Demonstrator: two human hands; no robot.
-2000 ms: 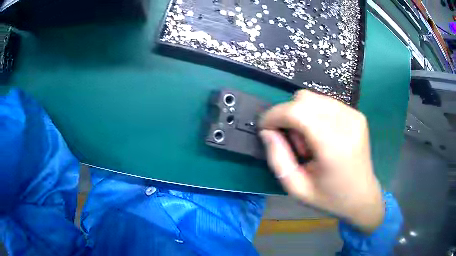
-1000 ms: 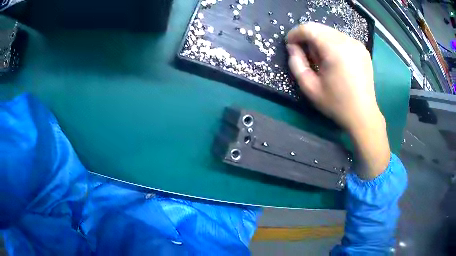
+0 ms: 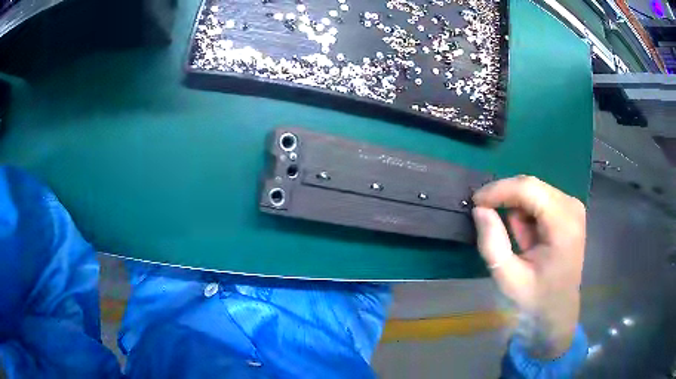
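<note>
A black oblong block (image 3: 385,211) lies on the green mat, slightly tilted, with two bright-ringed holes at its left end. Several small silvery fasteners (image 3: 376,186) stand in a row along its raised strip. My right hand (image 3: 530,237) is over the block's right end, thumb and forefinger tips nearly together beside the rightmost visible fastener; whether a fastener is between them cannot be told. The hand hides the block's right end. My left hand is not in view; only the blue left sleeve (image 3: 44,274) shows at the left.
A black tray (image 3: 296,92) scattered with silvery bits lies behind the block. A large dark block (image 3: 89,29) stands at the upper left, with another dark thing cut off at the left edge. Metal rails (image 3: 574,33) run at the upper right. The mat's front edge curves before my smock.
My right hand has moved from the tray down to the block's right end. The camera view has shifted, and a fourth fastener shows in the row beside my fingertips.
</note>
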